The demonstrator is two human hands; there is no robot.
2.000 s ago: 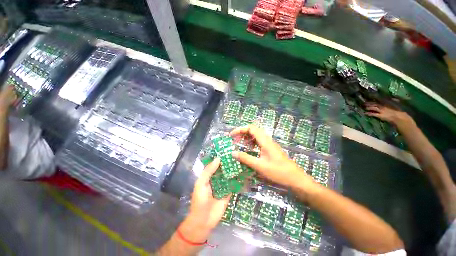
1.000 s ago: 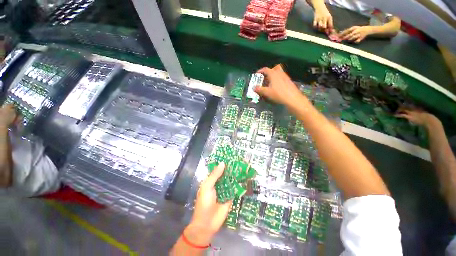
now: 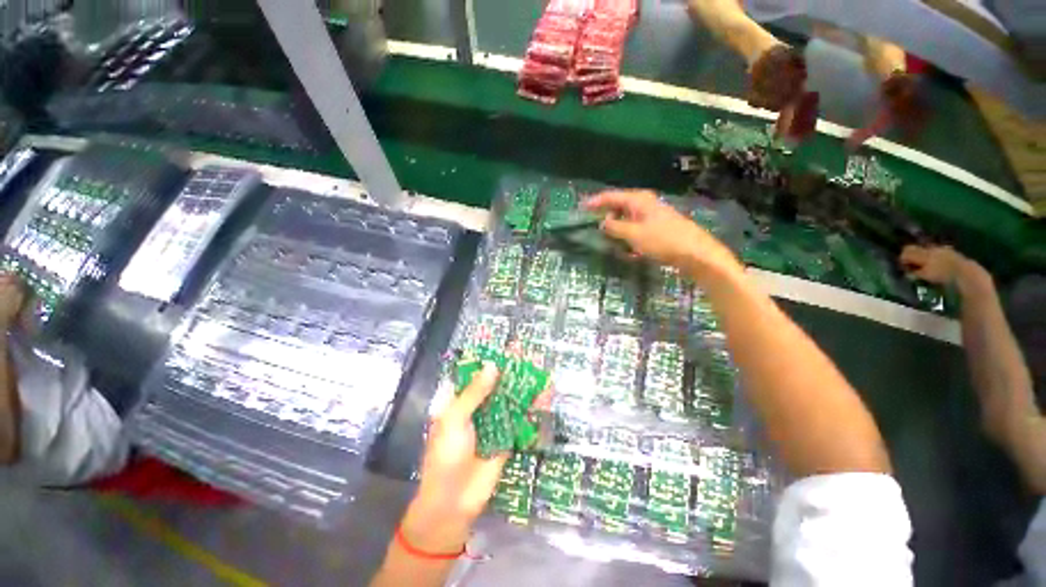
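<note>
A clear blister tray [image 3: 585,541] lies in front of me with rows of green circuit boards [image 3: 559,487] in its pockets. My left hand [image 3: 459,441] holds a fanned handful of green boards [image 3: 510,396] over the tray's left side. My right hand [image 3: 648,229] is over the tray's far row, right of a board in the far left pocket. Its fingertips are at a dark, blurred board [image 3: 570,222] over the second pocket; whether the board touches the pocket is unclear.
Stacked empty trays [image 3: 293,344] lie left. Beyond, a green belt [image 3: 453,120] bears a heap of loose boards [image 3: 791,189] and a neighbour's hand [image 3: 935,264]. Hands opposite hold red pieces [image 3: 797,115]; red bundles [image 3: 577,48] lie nearby. A metal post [image 3: 333,98] rises behind.
My right hand left the handful in my left hand and carried a board to the far row, where the board has since tilted darker. Opposite hands moved over the belt with red pieces.
</note>
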